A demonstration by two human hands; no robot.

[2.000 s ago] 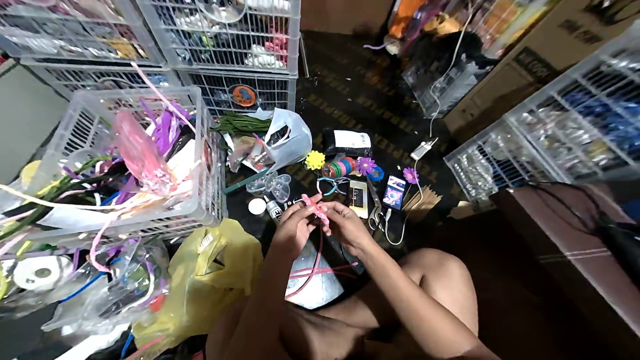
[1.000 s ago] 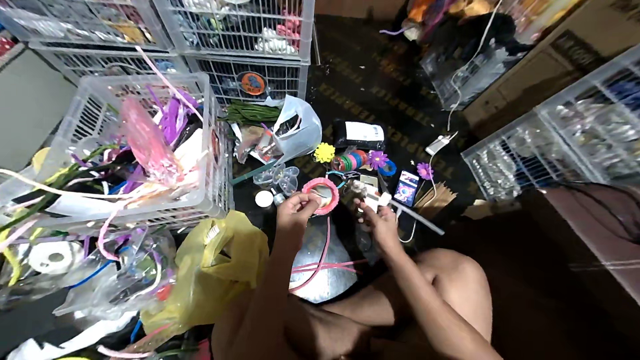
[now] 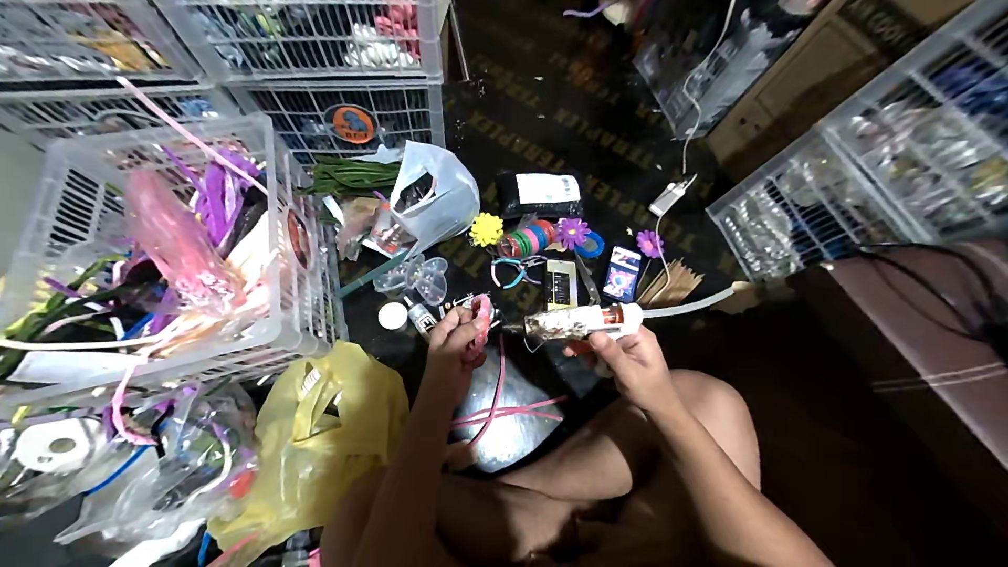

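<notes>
My left hand (image 3: pixel 455 340) pinches a small pink ring (image 3: pixel 479 327), tilted nearly edge-on. In my right hand (image 3: pixel 626 358) is a white hot glue gun (image 3: pixel 583 321) with foil-like wrapping around its front and a long glue stick (image 3: pixel 689 306) out of its back. The gun's nozzle points left, close beside the pink ring; whether they touch I cannot tell. Below my hands, pink pipe cleaners (image 3: pixel 504 411) lie crossed on a shiny grey surface (image 3: pixel 512 445). A white round cap or jar (image 3: pixel 393 316) and a small tube (image 3: pixel 420 316) lie just left of my left hand.
Beyond my hands lie rolls of coloured tape (image 3: pixel 528 239), a yellow flower (image 3: pixel 486 229), a smartphone (image 3: pixel 623 274), scissors (image 3: pixel 586 282) and a black parcel (image 3: pixel 540 195). A plastic basket (image 3: pixel 307 260) and a yellow bag (image 3: pixel 339 425) stand left. A white cable with an adapter (image 3: pixel 669 198) runs at right.
Two seconds ago both hands were together on the pink piece. The glue gun has since come into my right hand and now points left, close to the ring in my left hand.
</notes>
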